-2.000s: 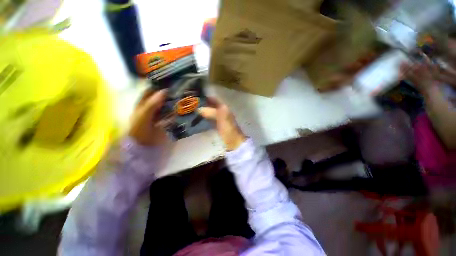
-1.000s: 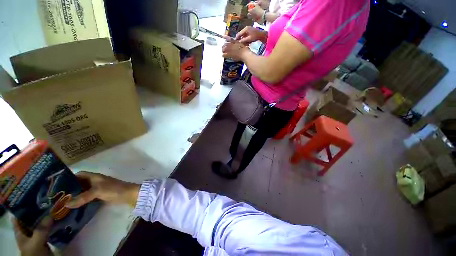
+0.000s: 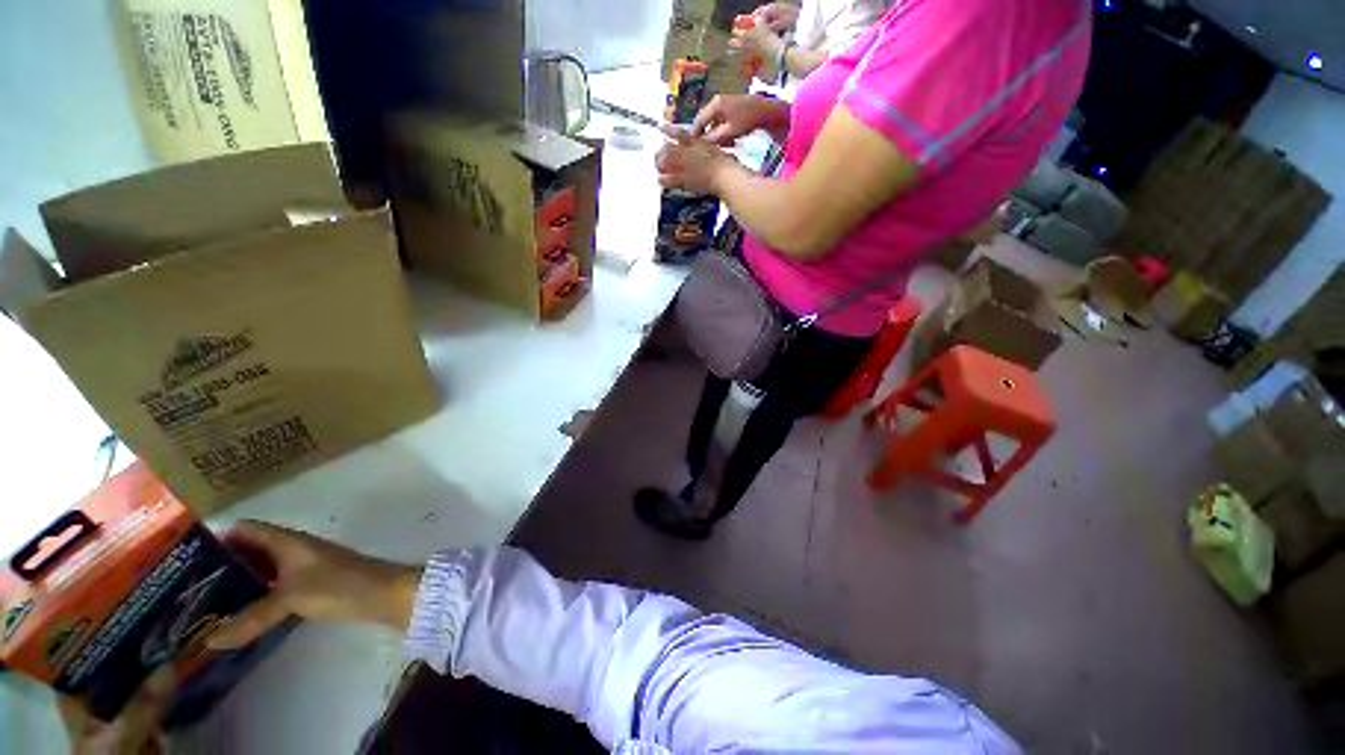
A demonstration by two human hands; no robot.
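A retail box (image 3: 126,583) with an orange top, a hang tab and a black front with a coiled cord picture is at the lower left. It is tilted so its orange top faces me. My right hand (image 3: 295,578) grips its right side, thumb on the front. My left hand (image 3: 126,720) holds its lower front edge; that hand is mostly cut off by the picture's bottom edge. An open brown shipping carton (image 3: 236,376) with black print stands on the white table (image 3: 494,391) just behind the box.
A second carton (image 3: 469,207) holding orange retail boxes stands farther back, near a steel mug (image 3: 558,92). A person in a pink shirt (image 3: 870,162) stands at the table's right. A red-orange stool (image 3: 974,406), cartons and a yellow-green bag (image 3: 1232,543) are on the floor.
The view swung right between the two earlier frames. Since then, the retail box has tilted, showing more of its orange top and less of its front. Both hands stay on it.
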